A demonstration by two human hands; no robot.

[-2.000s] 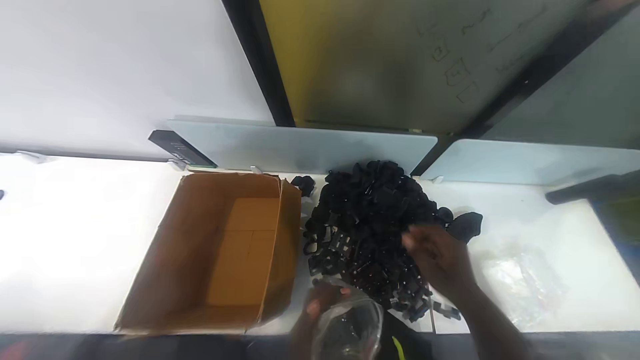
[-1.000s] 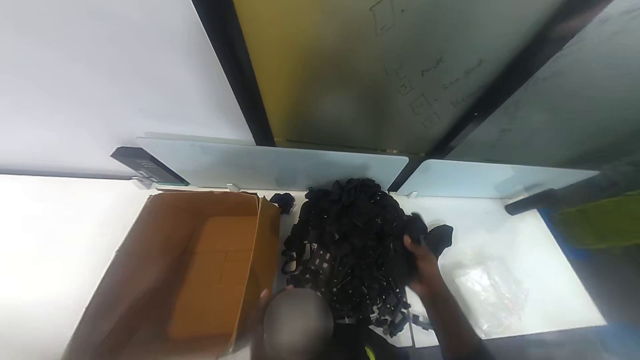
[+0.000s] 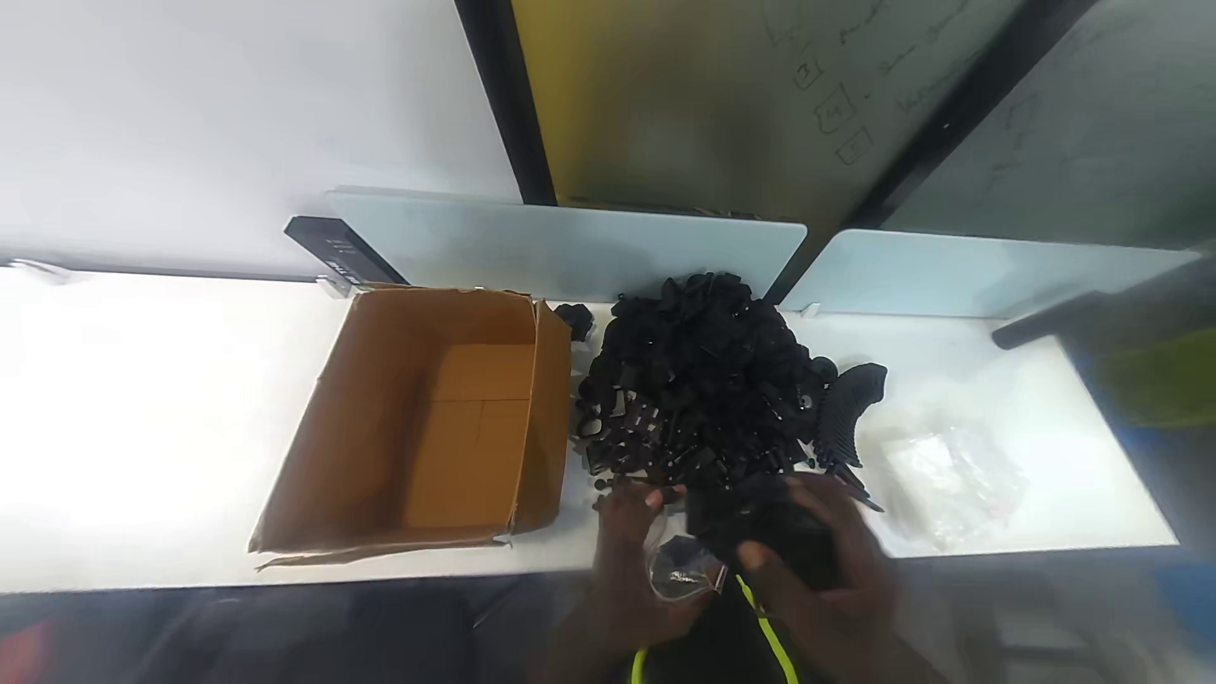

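Note:
Near the front edge of the white table, my left hand point(image 3: 632, 560) holds a clear plastic bag point(image 3: 679, 567) with something small and dark inside. Just to its right, my right hand point(image 3: 836, 560) grips a black item point(image 3: 760, 522), blurred, its kind unclear, close above the bag's mouth. Behind both hands lies a large heap of small black parts point(image 3: 703, 380), some with shiny metal bits. A curved, ribbed black piece point(image 3: 850, 408) rests at the heap's right side.
An open cardboard box point(image 3: 546, 418) stands left of the heap. Clear plastic bags point(image 3: 950, 480) lie on the white table point(image 3: 1026, 380) at right. Low frosted panels point(image 3: 570, 247) run along the back edge. A small dark piece point(image 3: 575, 321) sits between box and panel.
My right hand has come from the heap's right side to the plastic bag, now with a black item in it. My left hand still holds the bag.

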